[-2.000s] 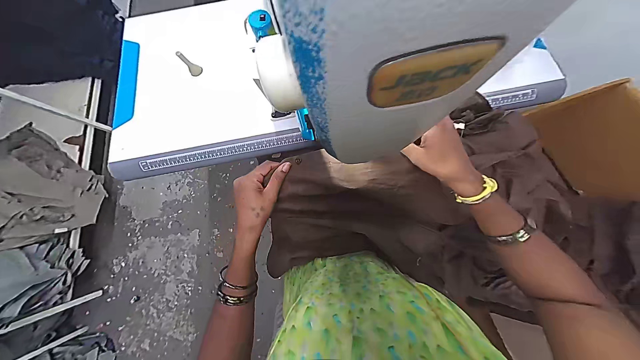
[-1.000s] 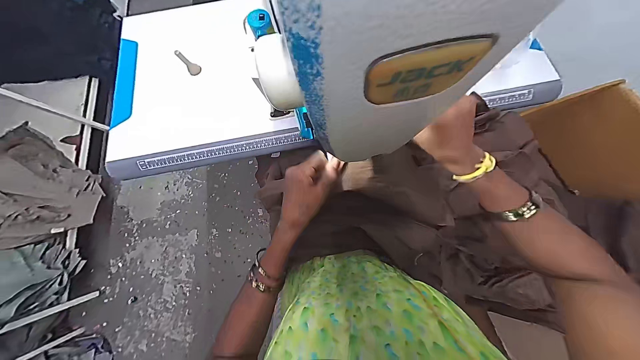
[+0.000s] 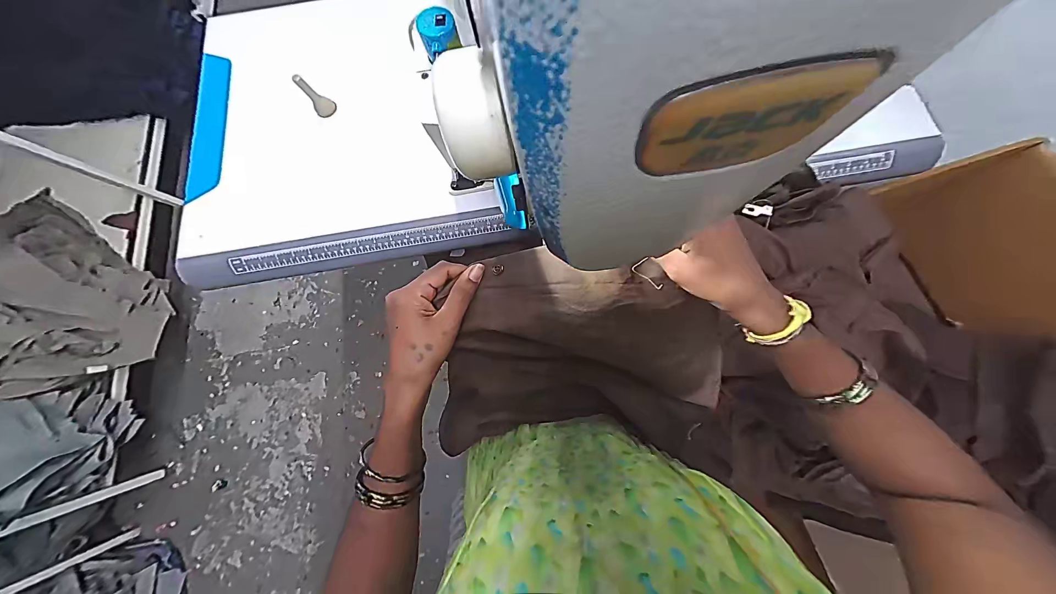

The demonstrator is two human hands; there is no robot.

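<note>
Brown fabric (image 3: 594, 355) lies across my lap and under the head of a Jack sewing machine (image 3: 610, 99). My left hand (image 3: 433, 318) pinches the fabric's upper left corner between thumb and fingertips, beside a small round button-like mark (image 3: 497, 269). My right hand (image 3: 718, 268) grips the fabric at the right of the machine head, with its fingertips partly hidden. A loose thread (image 3: 646, 272) curls by those fingertips. The needle area is hidden behind the machine head.
The white machine bed (image 3: 330, 165) has a printed ruler along its front edge and a small spoon-shaped tool (image 3: 315, 96) on top. An open cardboard box (image 3: 982, 239) stands at the right. Grey cloth pieces (image 3: 74, 289) lie on a rack at the left, above a worn floor (image 3: 256, 445).
My left hand, close by the machine head one second ago, has moved left to the fabric's corner. My right hand stays at the right of the machine head.
</note>
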